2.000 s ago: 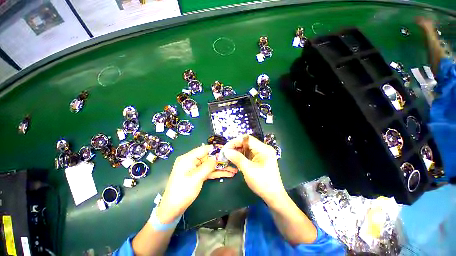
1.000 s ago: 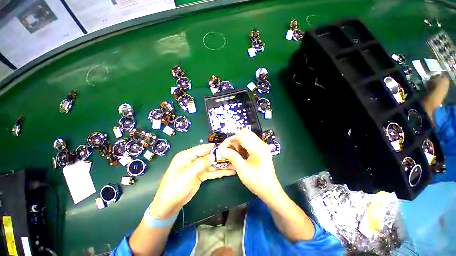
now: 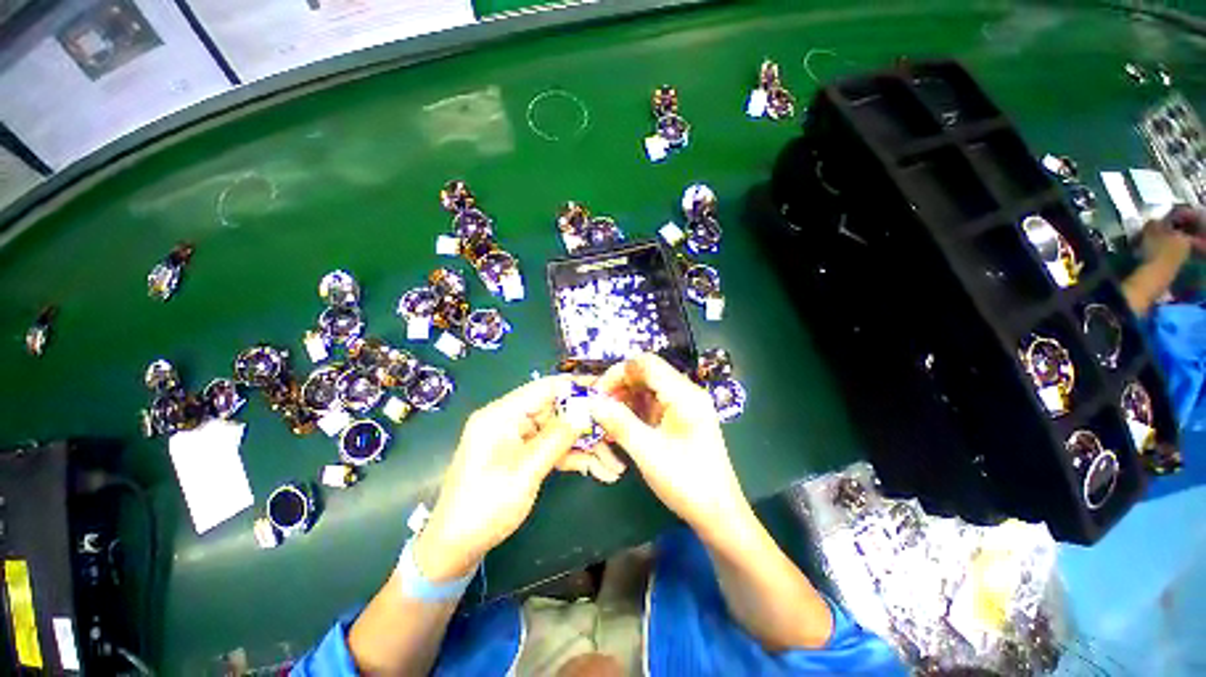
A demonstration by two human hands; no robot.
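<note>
My left hand and my right hand meet just below the small black parts tray. Between their fingertips is a small round watch module, mostly covered by the fingers. My left hand holds the module at its edge. My right thumb and index finger touch its top; whether they pinch a small part is too small to tell. The tray holds many tiny white-lilac pieces. A pale blue band is around my left wrist.
Many round modules lie in clusters left of and around the tray. A white paper slip and black equipment box are at left. At right are a black compartment rack, crumpled clear bags and a coworker's hand.
Both hands stay together around the module, with small finger shifts and the right fingers over it. The coworker's hand has moved at the right edge. The view has shifted slightly.
</note>
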